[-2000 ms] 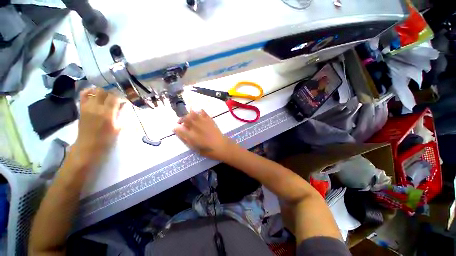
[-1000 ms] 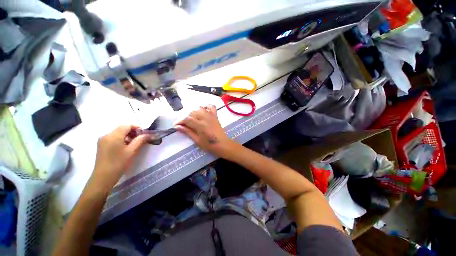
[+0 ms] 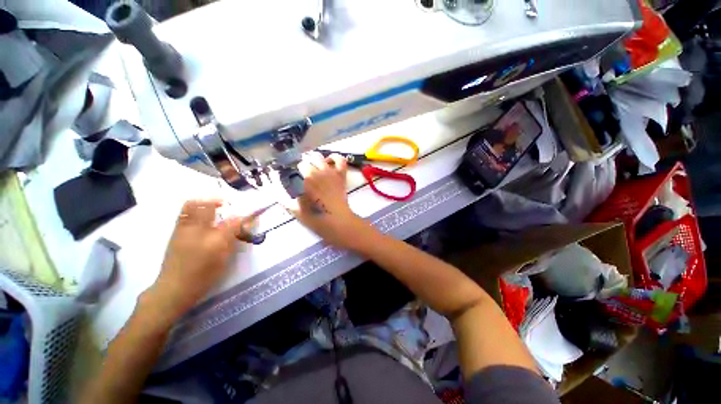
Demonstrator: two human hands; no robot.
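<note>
My left hand (image 3: 201, 246) is on the white table left of and below the needle area. Its thumb and fingertips pinch a small grey fabric piece (image 3: 254, 237), mostly hidden by the fingers. My right hand (image 3: 324, 193) is just right of the presser foot (image 3: 259, 178), fingers bent. Its fingertips are beside the dark blades of the scissors (image 3: 390, 183), and I cannot tell whether they hold anything. The sewing machine (image 3: 371, 75) stands behind both hands.
Dark fabric pieces (image 3: 95, 201) lie left of the needle, with grey offcuts (image 3: 96, 102) beyond. A smartphone (image 3: 506, 146) is right of the scissors. A ruler strip (image 3: 277, 276) runs along the front edge. A white basket (image 3: 47, 339), cardboard box (image 3: 609, 245) and red basket (image 3: 692, 260) surround the table.
Since one second ago, my right hand has left the grey piece and moved up towards the presser foot and scissors blades. My left hand keeps the piece in front of the needle.
</note>
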